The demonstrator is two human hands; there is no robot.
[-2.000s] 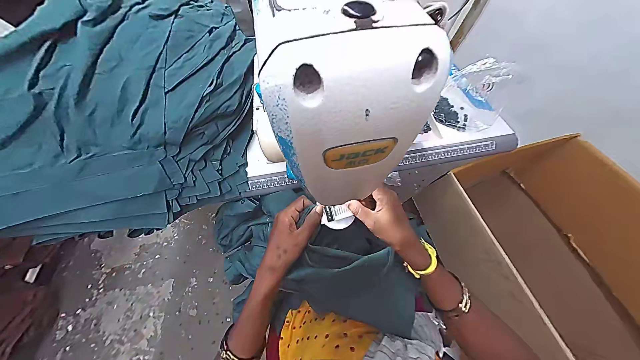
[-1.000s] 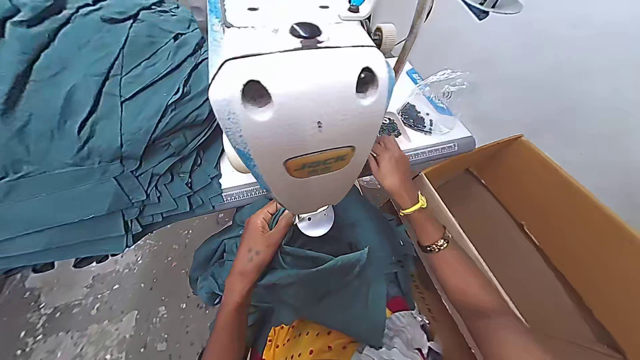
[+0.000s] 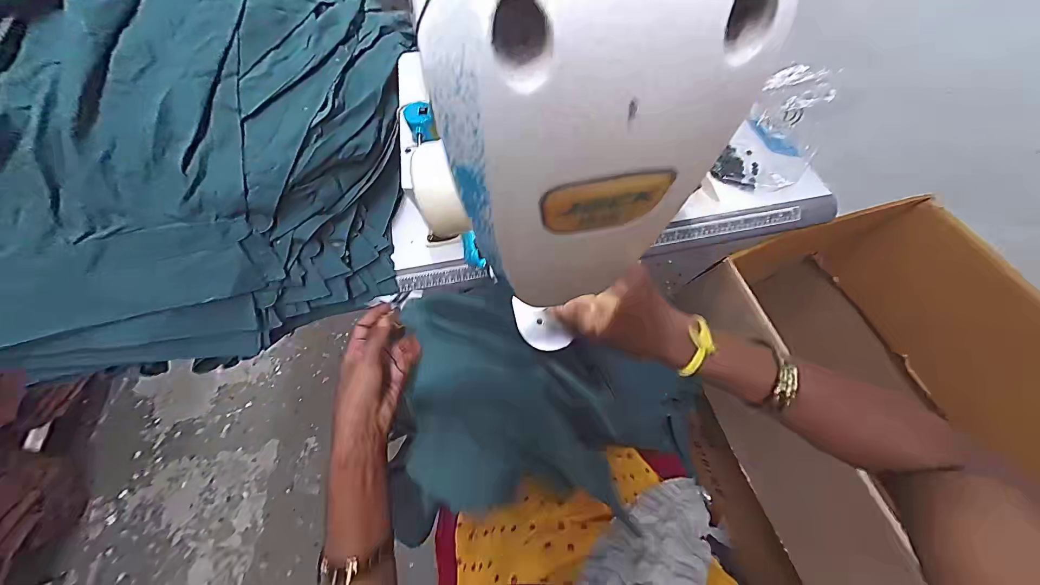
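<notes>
A white Jack sewing machine [image 3: 585, 138] fills the top centre, its head hiding the needle area. Dark green fabric [image 3: 496, 390] hangs from the machine's front edge down over my lap. At the fabric's left edge, my left hand [image 3: 378, 357] has its fingers curled, close to a small white piece [image 3: 398, 301]; what it pinches is too blurred to tell. My right hand [image 3: 621, 313], also blurred, is at the lower right of the machine head, beside a white rounded plate [image 3: 543, 327]. Its fingertips are partly hidden, and whether it holds anything cannot be seen.
Stacked dark green fabric pieces [image 3: 162, 276] lie at the left. An open cardboard box [image 3: 967, 325] stands at the right. A clear plastic bag with small dark pieces [image 3: 764, 162] rests on the white machine table [image 3: 756, 211]. Maroon cloth [image 3: 41, 487] lies at the lower left.
My right hand has come back from beside the small dark pieces to the lower machine head. My left hand has moved out to the left edge of the green fabric. The view has moved closer.
</notes>
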